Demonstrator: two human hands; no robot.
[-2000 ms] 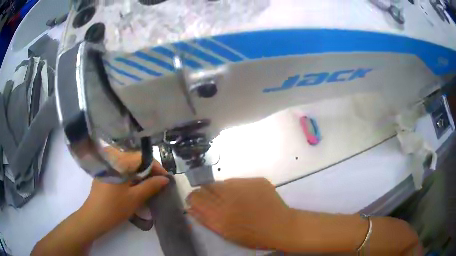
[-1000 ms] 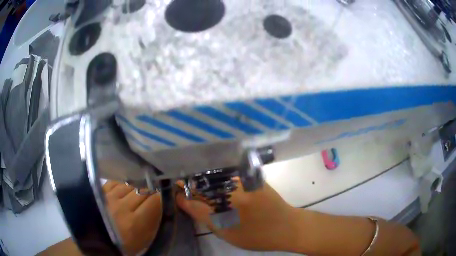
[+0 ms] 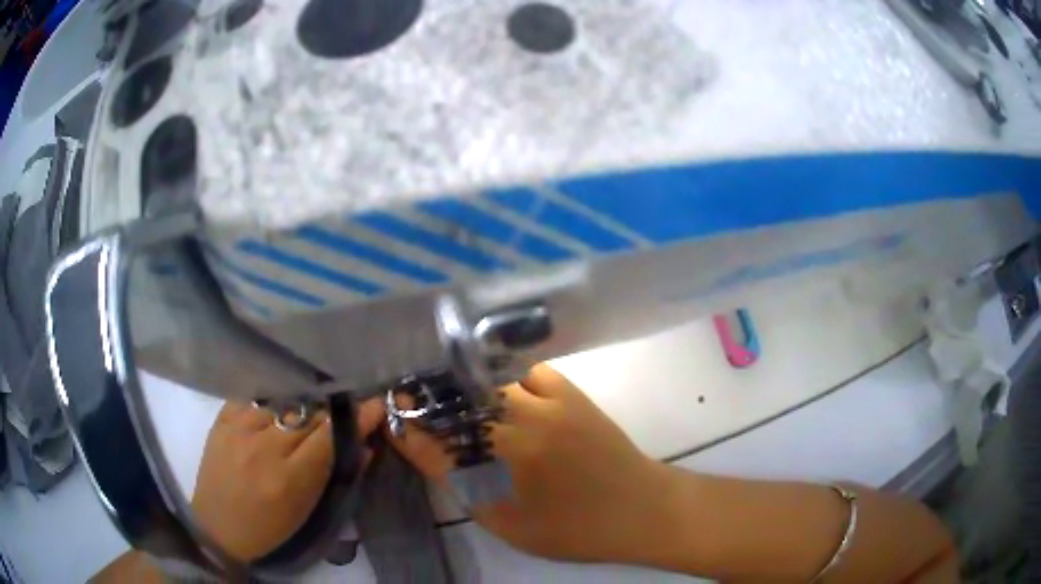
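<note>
A grey fabric strip (image 3: 402, 530) runs from under the machine head down to the bottom edge of the picture. My left hand (image 3: 260, 479) is at the strip's upper left, partly behind the shiny take-up lever guard (image 3: 94, 388). My right hand (image 3: 559, 468) is at its upper right, partly behind the thread tension assembly (image 3: 462, 424). The fingertips of both hands meet near the strip's upper end, holding it. The needle and presser foot are hidden by the head of the sewing machine (image 3: 639, 268).
Pink-and-blue thread snips (image 3: 737, 339) lie on the machine bed (image 3: 651, 394). A stack of grey and white cut pieces (image 3: 40, 285) lies at the left. White scrap cloth (image 3: 965, 371) hangs at the right end, beside a small dark control panel (image 3: 1018, 292).
The view has tilted and shifted, so the machine head covers more of the work than two seconds ago. My right hand has moved up and left to the strip's upper end, closer to my left hand.
</note>
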